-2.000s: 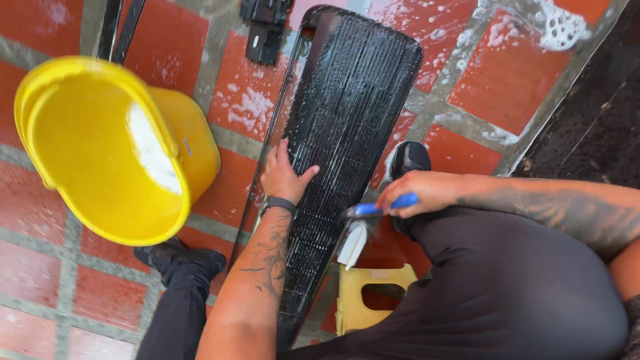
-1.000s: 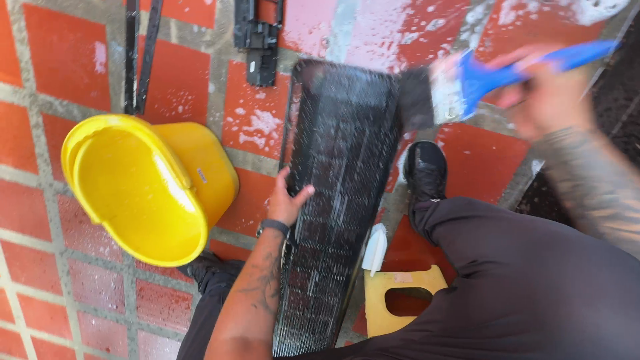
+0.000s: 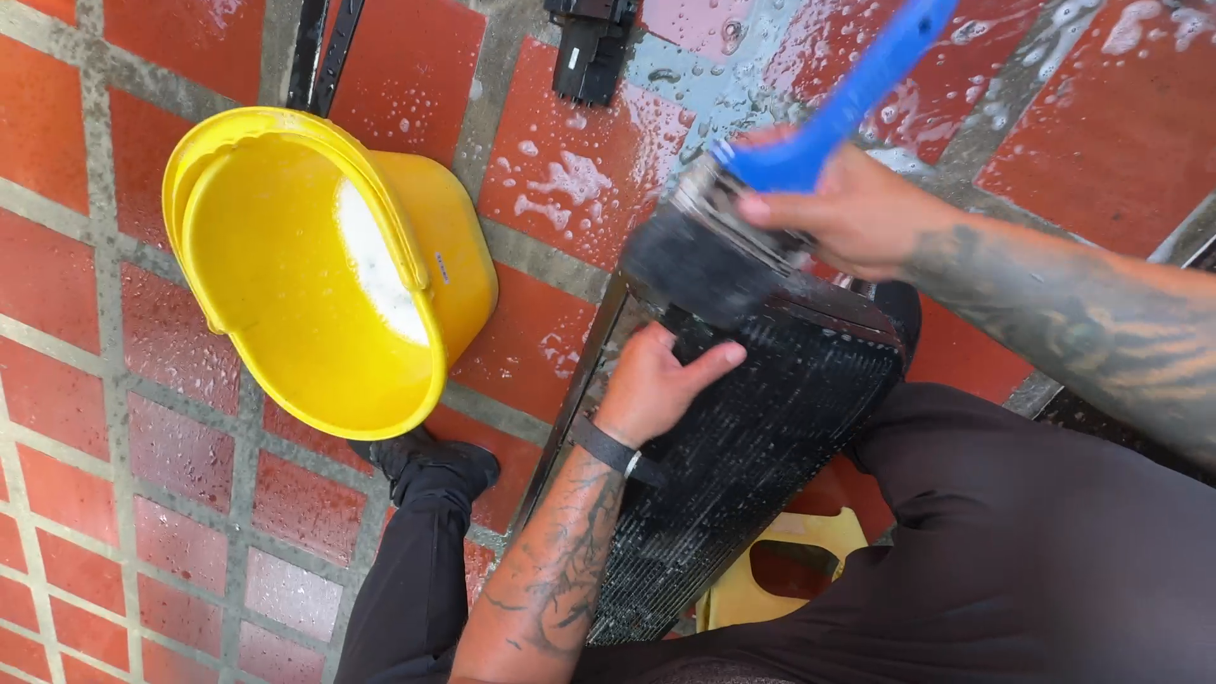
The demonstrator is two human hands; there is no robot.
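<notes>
A long black slatted plastic panel [image 3: 731, 446], wet with drops, lies tilted between my legs, its far end near the middle of the view. My left hand [image 3: 665, 375] grips the panel's left edge near that end, thumb over the slats. In my right hand [image 3: 836, 199] is a wide paintbrush with a blue handle [image 3: 841, 109]. Its dark bristles [image 3: 698, 266], blurred, are at the panel's far end; whether they touch it cannot be told.
A yellow bucket [image 3: 465, 266] with white suds inside stands tilted in view at the left. Black plastic parts [image 3: 589, 52] and dark strips lie on the wet, soapy red tiles at the top. A yellow plastic piece [image 3: 845, 532] with an oval opening is by my right leg.
The brush has moved from the panel's right side to its far end. That end now appears raised closer to me. The view has shifted and come nearer.
</notes>
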